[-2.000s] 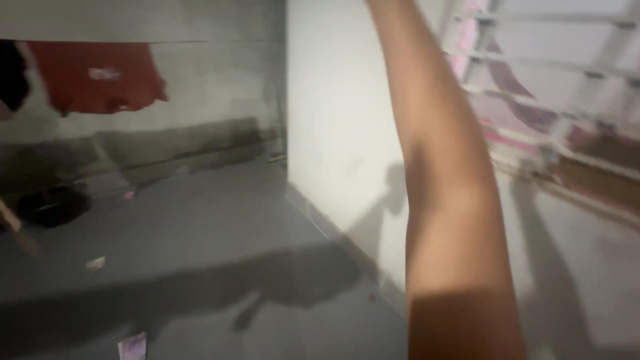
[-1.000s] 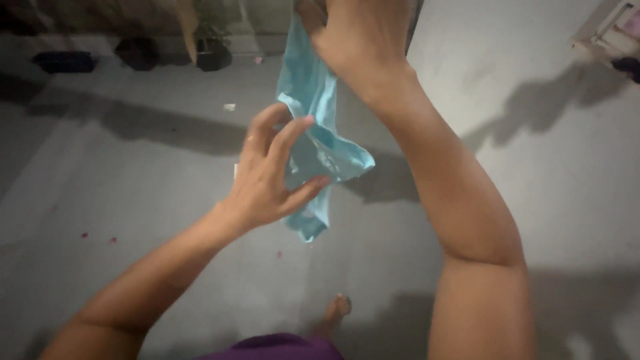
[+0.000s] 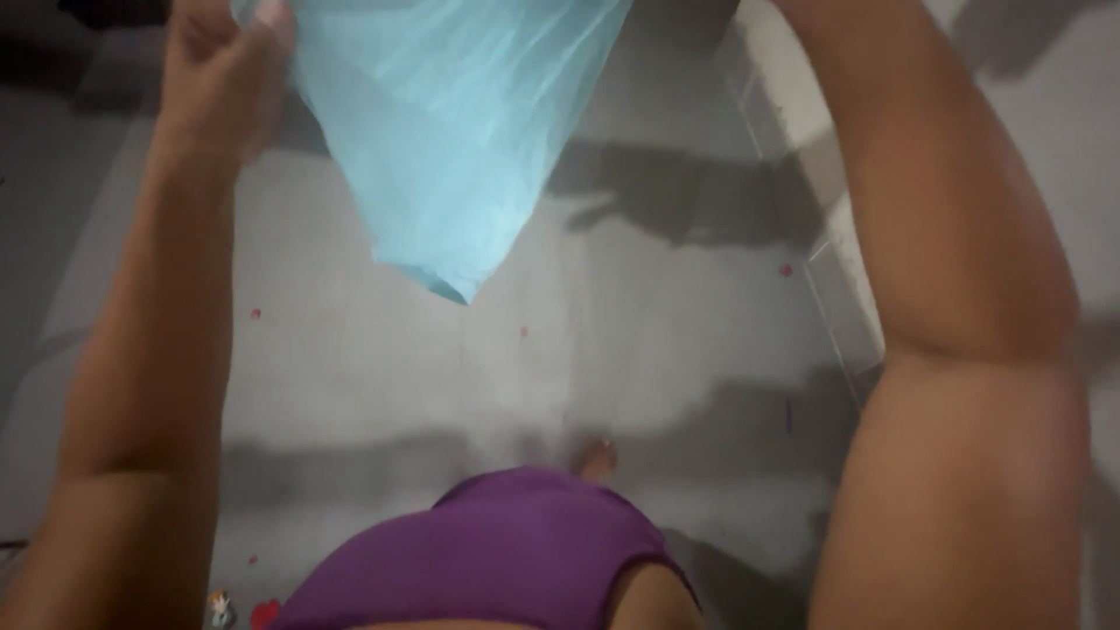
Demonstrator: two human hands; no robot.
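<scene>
A light blue cloth garment hangs spread from the top edge of the view, narrowing to a folded tip over the grey floor. At the upper left, my left hand grips its left edge between thumb and fingers. My right arm reaches up along the right side, but the hand is cut off by the top edge, so its hold cannot be seen. Below the cloth is my purple clothing.
On the grey floor lie several small red bits, a small figurine and a red object. A pale wall with a tiled base runs along the right. One bare foot shows below.
The blue cloth, bunched between both hands a second ago, is now spread wider. My left hand, earlier open-fingered against it, now grips its left edge. My right hand has passed out of view.
</scene>
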